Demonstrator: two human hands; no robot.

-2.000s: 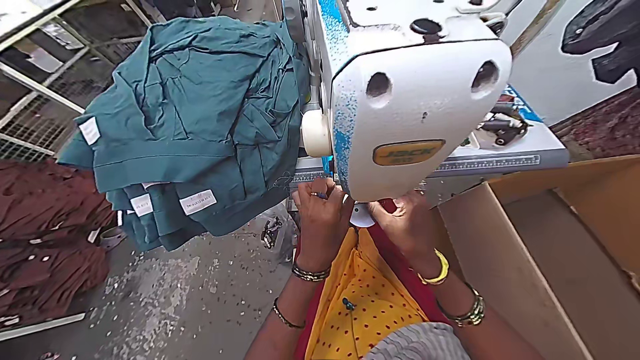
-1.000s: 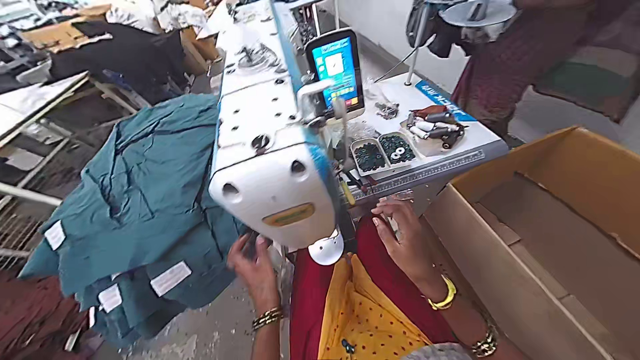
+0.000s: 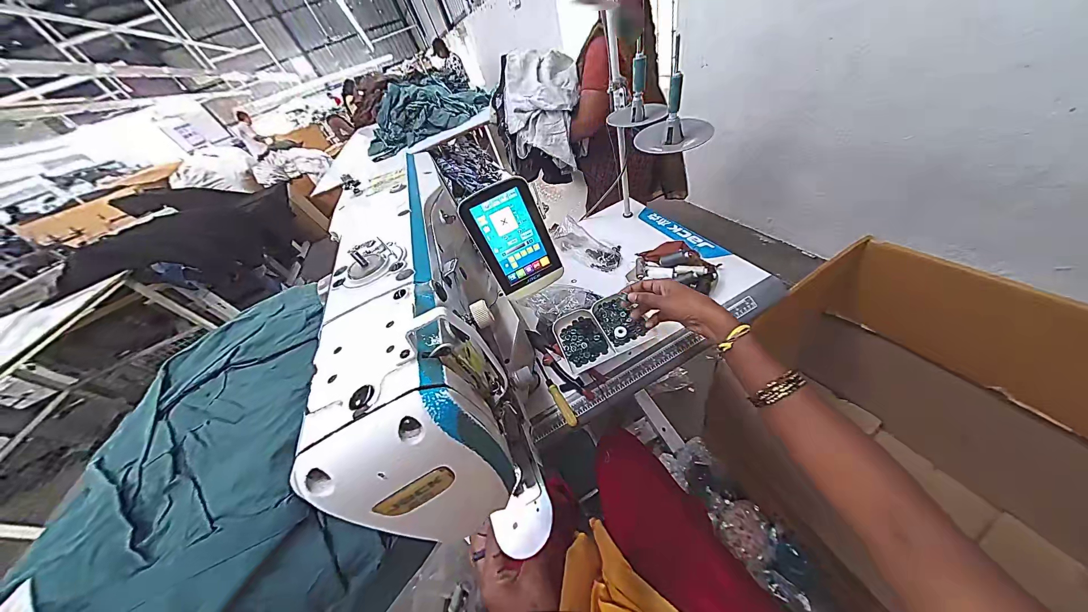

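Observation:
A white and blue Jack industrial sewing machine [image 3: 374, 365] stands in the middle, with a lit control screen [image 3: 512, 236] on its right side. My right hand [image 3: 667, 304] reaches over the far edge of a two-part plastic tray [image 3: 585, 367] of dark buttons; its fingertips are at the right compartment, and whether they pinch a button is too small to tell. Below the machine head, my left hand [image 3: 508, 568] is partly hidden by the white round plate [image 3: 521, 520]; its fingers cannot be made out clearly. Teal garments [image 3: 195, 459] lie left of the machine.
An open cardboard box [image 3: 960, 319] stands at the right. A yellow-handled screwdriver [image 3: 562, 406] lies by the tray, and thread cones or bobbins [image 3: 680, 270] sit behind it. A thread stand [image 3: 625, 153] rises at the back. A person [image 3: 625, 110] stands beyond the table.
My right hand has moved from beside the machine head to the button tray. My left hand was left of the head one second ago and is now beneath it. The view has tilted up.

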